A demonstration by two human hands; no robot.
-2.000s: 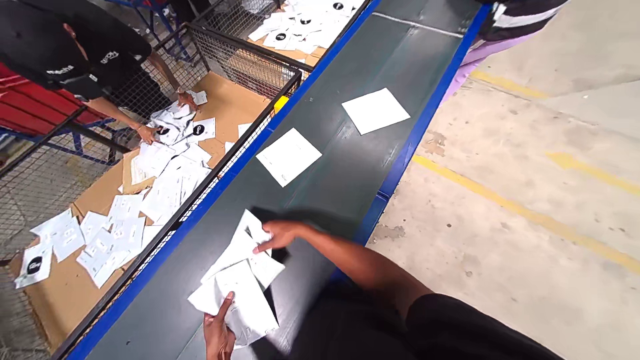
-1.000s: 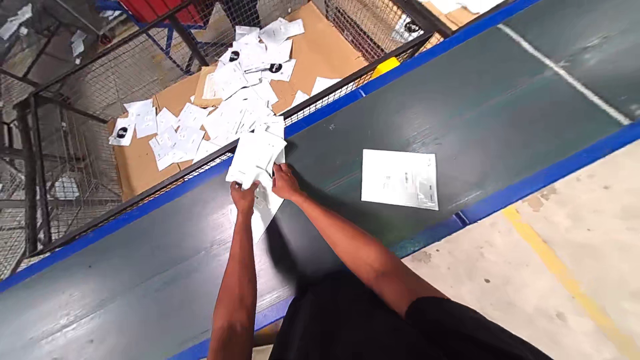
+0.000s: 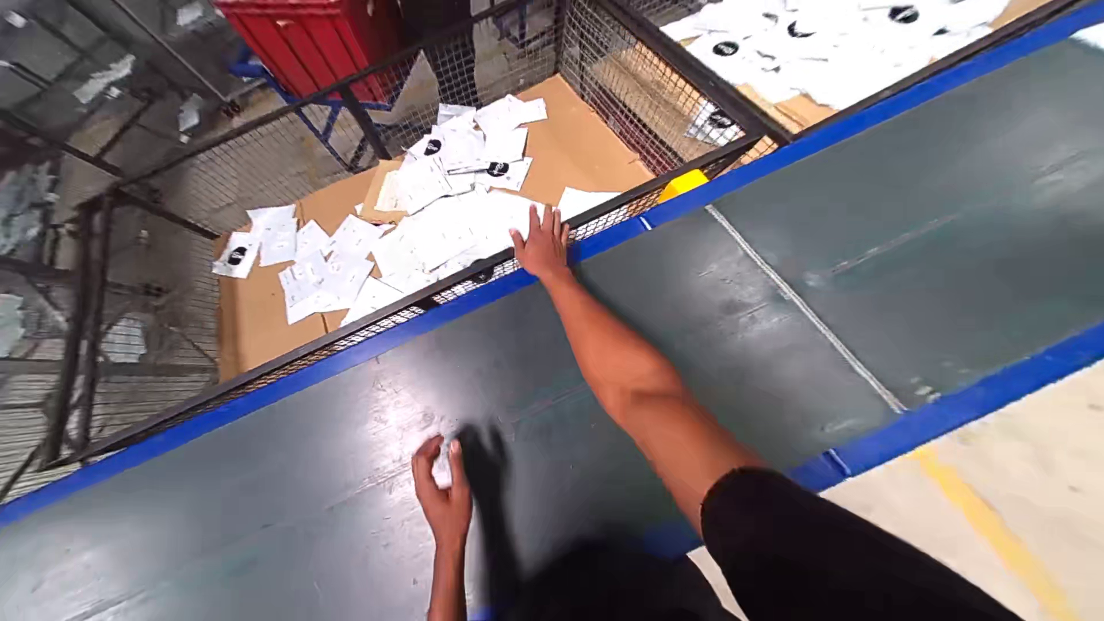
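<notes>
My right hand [image 3: 543, 244] reaches across the blue edge of the conveyor belt [image 3: 690, 310] to the cage's near rim, fingers spread, with nothing held in it. Just past its fingertips lies a heap of white mailing packets [image 3: 457, 233] on the cardboard floor of the wire mesh cage. My left hand [image 3: 442, 487] is above the dark green belt at lower centre, thumb and fingers apart, holding nothing. Its shadow falls on the belt beside it.
A red plastic crate [image 3: 315, 43] on a blue frame stands behind the cage. A second cage with white packets [image 3: 828, 52] is at upper right, and a yellow piece [image 3: 683, 185] sits at the belt's edge. A pale seam [image 3: 802, 302] crosses the belt.
The packets that were in both hands have left them. My right hand has moved out over the cage rim, and my left hand has come back over the belt, fingers apart.
</notes>
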